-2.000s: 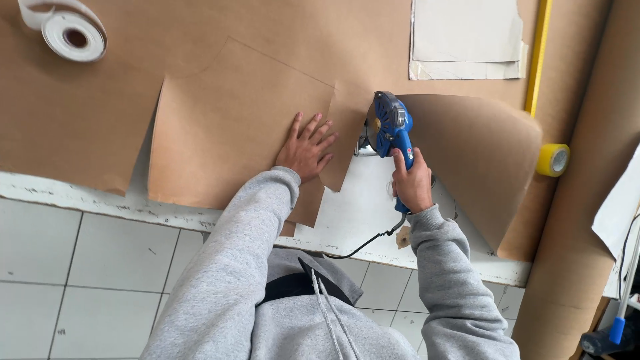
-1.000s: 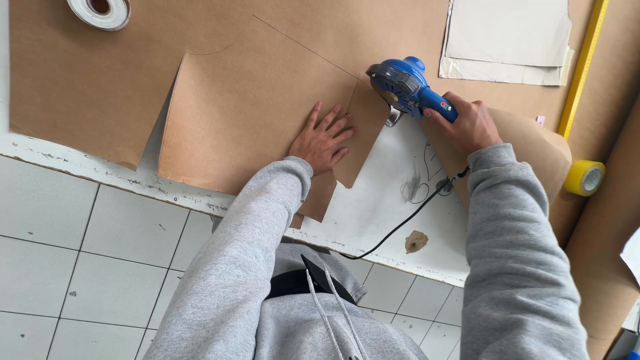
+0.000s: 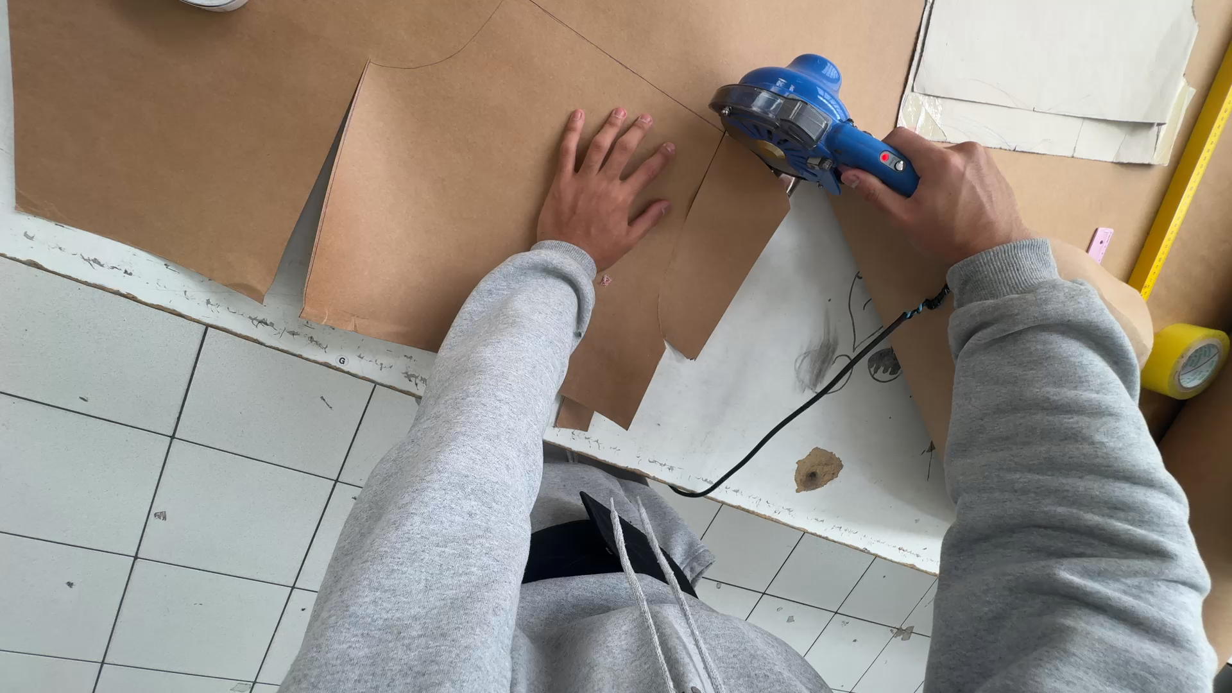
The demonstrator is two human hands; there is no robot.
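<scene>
Brown kraft paper (image 3: 433,192) with drawn pencil lines lies on a white table. My left hand (image 3: 602,192) rests palm down on it, fingers spread, holding nothing. To its right, my right hand (image 3: 948,197) is closed around the handle of a blue handheld electric rotary cutter (image 3: 794,120). The cutter's head sits at the paper's right edge, by the end of a long straight drawn line; its round blade is mostly hidden by the guard. A black power cord (image 3: 808,399) runs from beneath my right wrist to the table's front edge.
White sheets (image 3: 1049,67) lie at the upper right, left of a yellow ruler (image 3: 1189,173). A roll of yellow tape (image 3: 1184,361) and a small pink strip (image 3: 1100,243) are at the right. A curled flap of brown paper lies under my right forearm. The white table edge (image 3: 318,356) borders a tiled floor.
The cutter has turned so that its handle points right, and its head has moved up along the paper's cut edge. My left hand stays flat on the paper. The view has shifted.
</scene>
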